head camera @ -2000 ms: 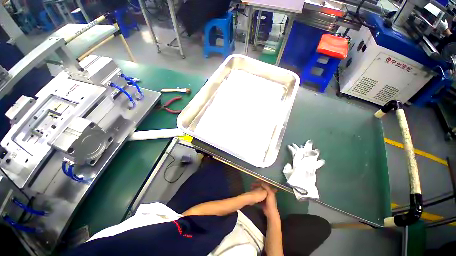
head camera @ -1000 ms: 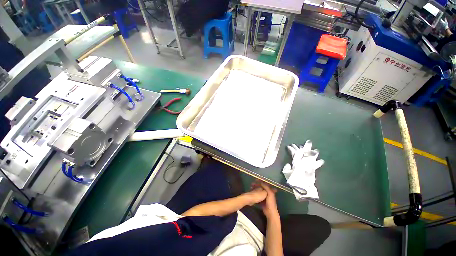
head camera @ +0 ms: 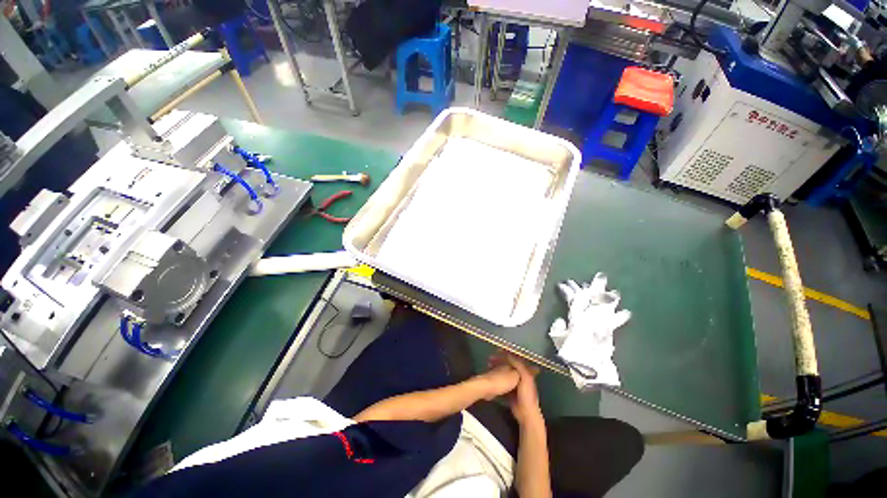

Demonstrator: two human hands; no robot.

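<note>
A silver metal tray (head camera: 562, 209) with a white liner (head camera: 472, 219) sits on the green cart top near its front edge, with no parts visible in it. A white knit glove (head camera: 590, 326) lies crumpled right of the tray, its cuff at the edge. My left hand (head camera: 499, 377) and my right hand (head camera: 523, 369) rest clasped together over my lap, just below the cart's front edge. They touch neither the tray nor the glove. Their fingers look folded, and no object shows in them, though small detail is hard to see.
A metal fixture (head camera: 170, 277) with blue air hoses stands at the left. Red-handled pliers (head camera: 336, 206) and a pale-handled tool (head camera: 340, 178) lie left of the tray. A cream tube handle (head camera: 796, 292) rises at the cart's right end. Blue stools (head camera: 425, 73) and a white-and-blue machine (head camera: 744, 146) stand beyond.
</note>
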